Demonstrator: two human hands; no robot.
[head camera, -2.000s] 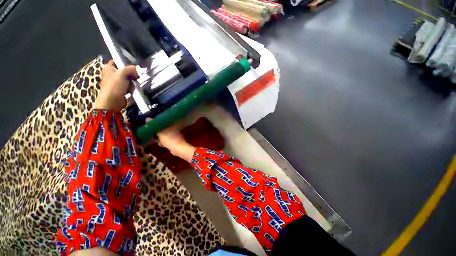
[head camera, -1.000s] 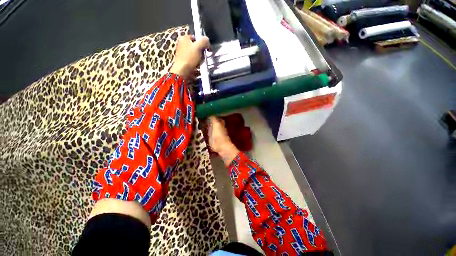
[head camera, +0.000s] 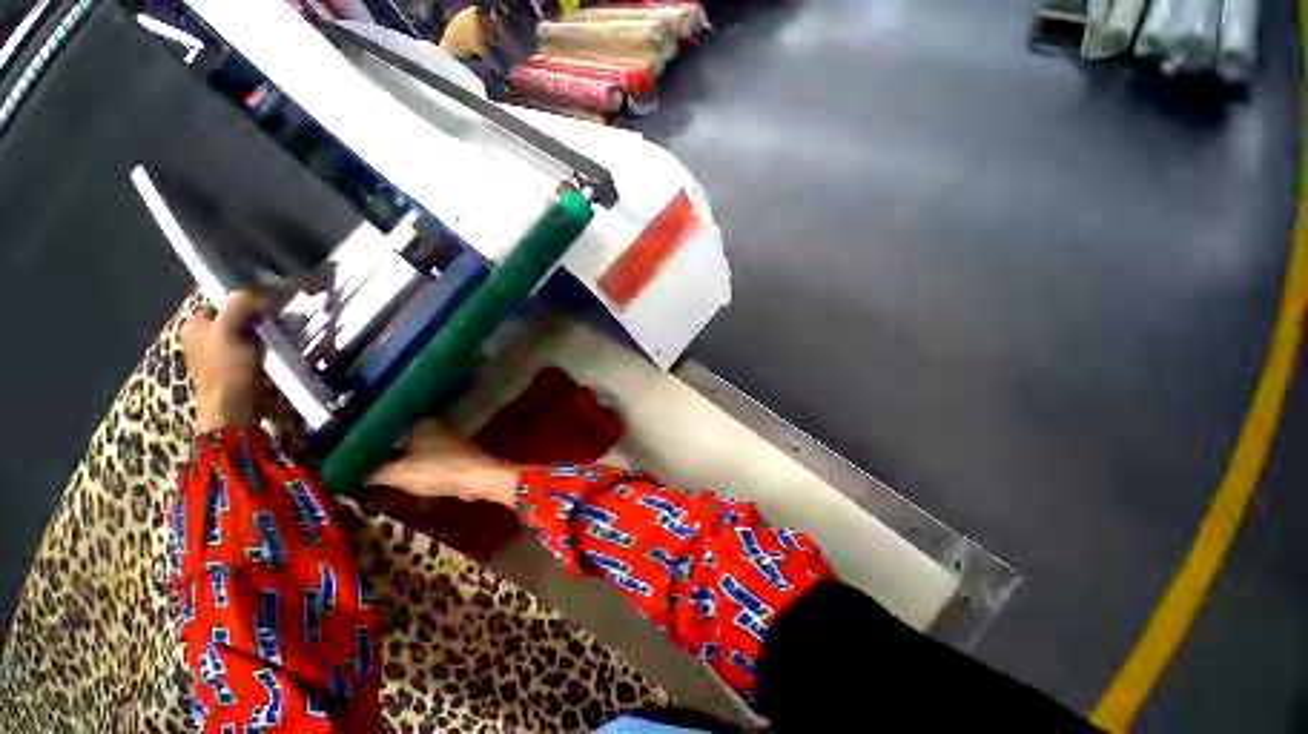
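My left hand (head camera: 230, 351) grips the flat silver guide bar (head camera: 187, 244) at the machine's left side. My right hand (head camera: 438, 466) is just under the lower end of the green-wrapped roller (head camera: 459, 337); its fingertips are hidden, so what they hold cannot be told. Leopard-print fabric (head camera: 474, 624) hangs along the left and below both arms. A crumpled dark red cloth (head camera: 552, 419) lies under the green roller, beside and beneath my right hand. Shiny metal rollers (head camera: 352, 294) show behind the green roller.
The white machine housing (head camera: 667, 287) with a red label stands beyond the green roller. The cream platform (head camera: 803, 502) with metal edging runs toward the lower right. Wrapped fabric rolls (head camera: 574, 79) lie at the top; more rolls (head camera: 1183, 29) are top right. A yellow line (head camera: 1219, 574) curves on the floor.
The camera view has swung, so the machine sits tilted and further left. Both hands keep about the same places, left on the silver bar, right under the green roller.
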